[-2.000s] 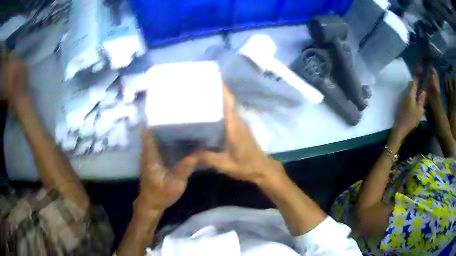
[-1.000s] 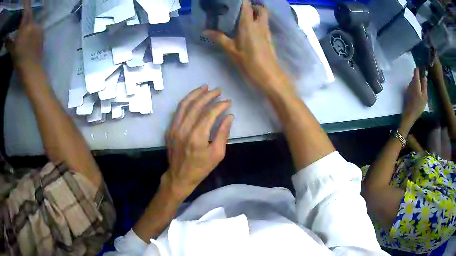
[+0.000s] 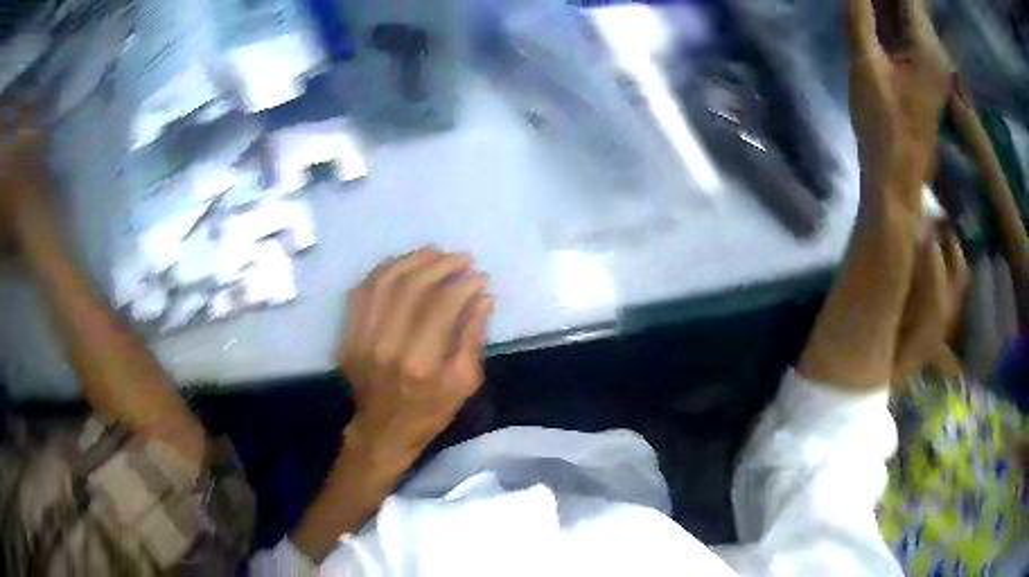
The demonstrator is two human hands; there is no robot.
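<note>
My left hand (image 3: 415, 333) is at the table's front edge, loosely curled and holding nothing. My right hand (image 3: 900, 79) is stretched out to the upper right. It is blurred, its fingers are cut off by the top edge, and whether it holds anything cannot be told. A blue-grey carton (image 3: 378, 96) with a dark fan picture lies at the back, left of centre. Flat carton blanks (image 3: 186, 242) overlap to its left, their white flaps jutting out. A white mini fan (image 3: 666, 107) and dark mini fans (image 3: 758, 152) lie right of centre, blurred.
The pale table (image 3: 474, 214) has a dark green front edge. A crinkled clear bag (image 3: 598, 158) lies left of the white fan. Another person's arm (image 3: 85, 293) is at the left, and another's hand (image 3: 928, 282) is beside my right forearm.
My right hand has let go of the fan-print carton, now lying at the back, and moved far right. My left hand has shifted slightly down and left, its fingers more curled.
</note>
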